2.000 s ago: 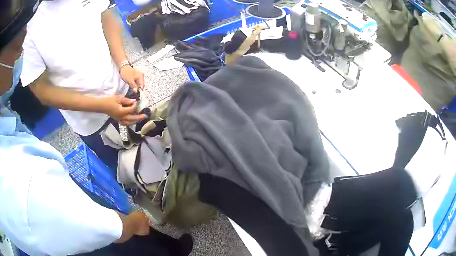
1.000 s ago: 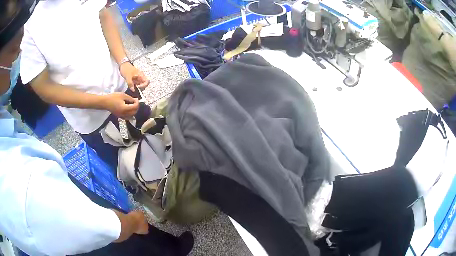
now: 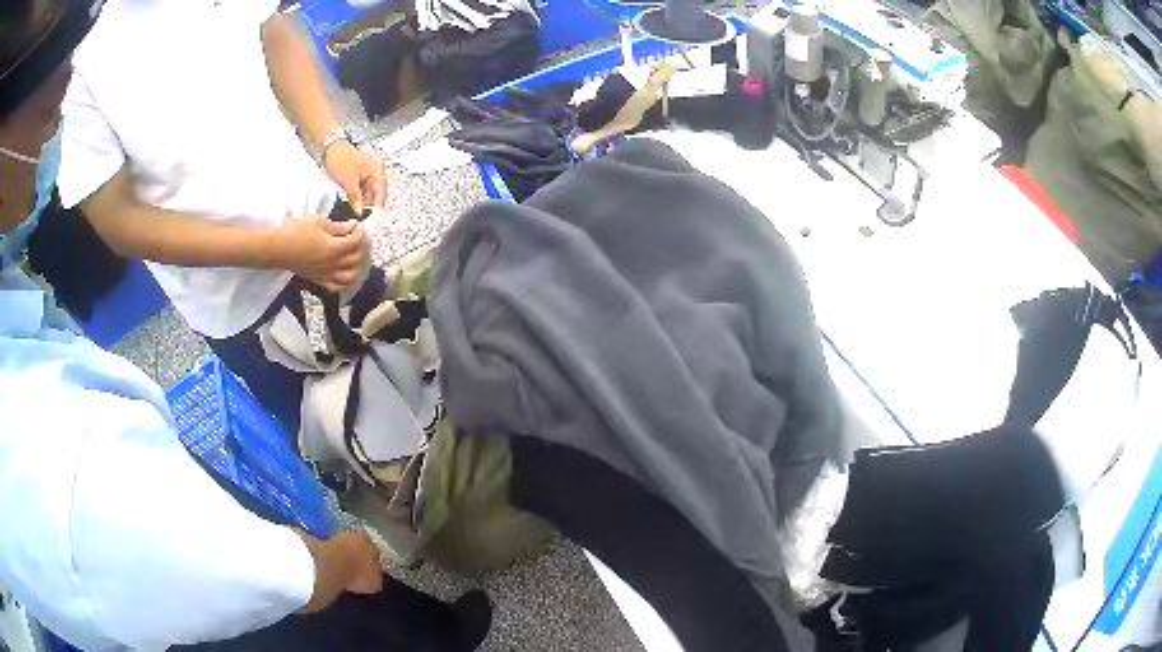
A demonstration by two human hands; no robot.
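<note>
Neither my left hand nor my right hand is in view. A dark grey garment (image 3: 637,293) lies in a large soft heap over the near left edge of the white table, with a smooth black band (image 3: 624,535) along its lower side. Black cut panels (image 3: 943,510) lie stacked to its right, with more black pieces (image 3: 1051,350) beyond them. A crumpled clear plastic bag (image 3: 812,535) sits between the heap and the panels. An olive-green sack (image 3: 478,510) stands on the floor at the left, holding light grey pieces with dark edges (image 3: 370,408).
A person in a white shirt (image 3: 210,153) stands beyond the sack, both hands on a small dark and white piece. Another person in a light blue shirt (image 3: 128,484) stands at the near left. A blue crate (image 3: 242,439) is on the floor. A sewing machine (image 3: 867,77) stands at the table's far side.
The white-shirted person's hands have shifted slightly around the small piece, and a dark strip now hangs below them. The camera view has shifted slightly. The grey heap and black panels have not moved.
</note>
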